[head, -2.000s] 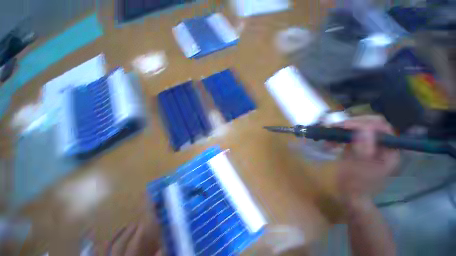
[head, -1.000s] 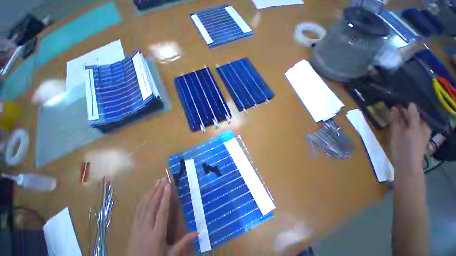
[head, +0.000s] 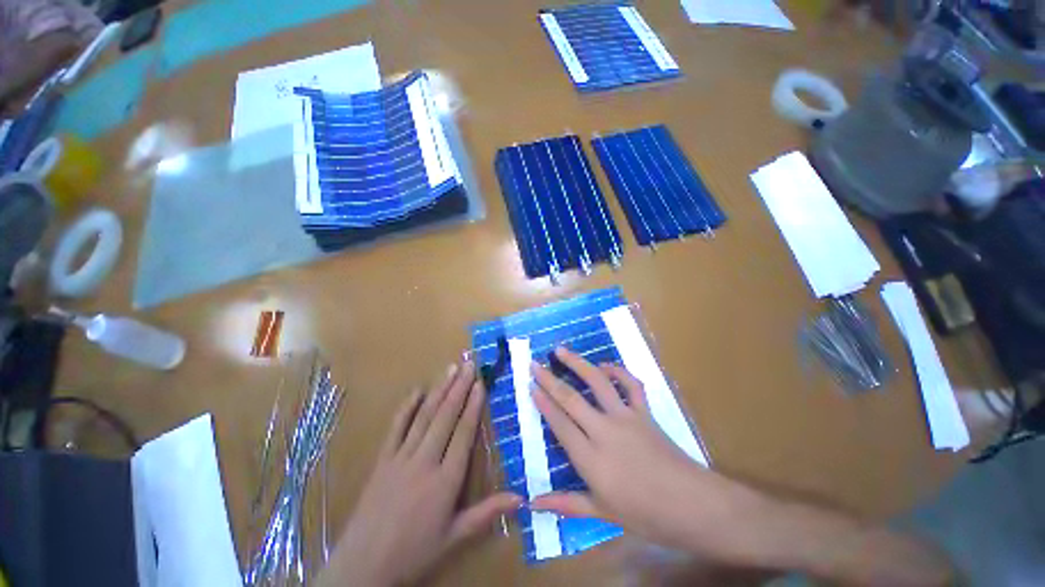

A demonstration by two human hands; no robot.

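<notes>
The blue solar cell panel (head: 590,310) lies on the bench before me, with one white strip (head: 655,378) near its right edge and another white strip (head: 534,459) nearer its left side. My left hand (head: 430,470) lies flat at the panel's left edge, its thumb reaching the left strip. My right hand (head: 602,441) lies on the panel, fingertips beside the left strip and thumb near my left thumb. Neither hand visibly holds anything. A black piece (head: 493,365) shows at the panel's left edge; another is partly hidden under my right fingers.
Two dark cell stacks (head: 558,206) and a curved panel stack (head: 372,149) lie beyond. Silver ribbons (head: 300,482), a flux bottle (head: 135,342) and an amber piece (head: 267,334) are left. White strips (head: 811,224), short ribbons (head: 846,344) and a grey cylinder (head: 888,143) are right.
My right hand held a soldering iron two seconds ago, was at the right-side stand one second ago, and now lies empty on the panel. My left hand stays at the panel's left edge. The view has shifted.
</notes>
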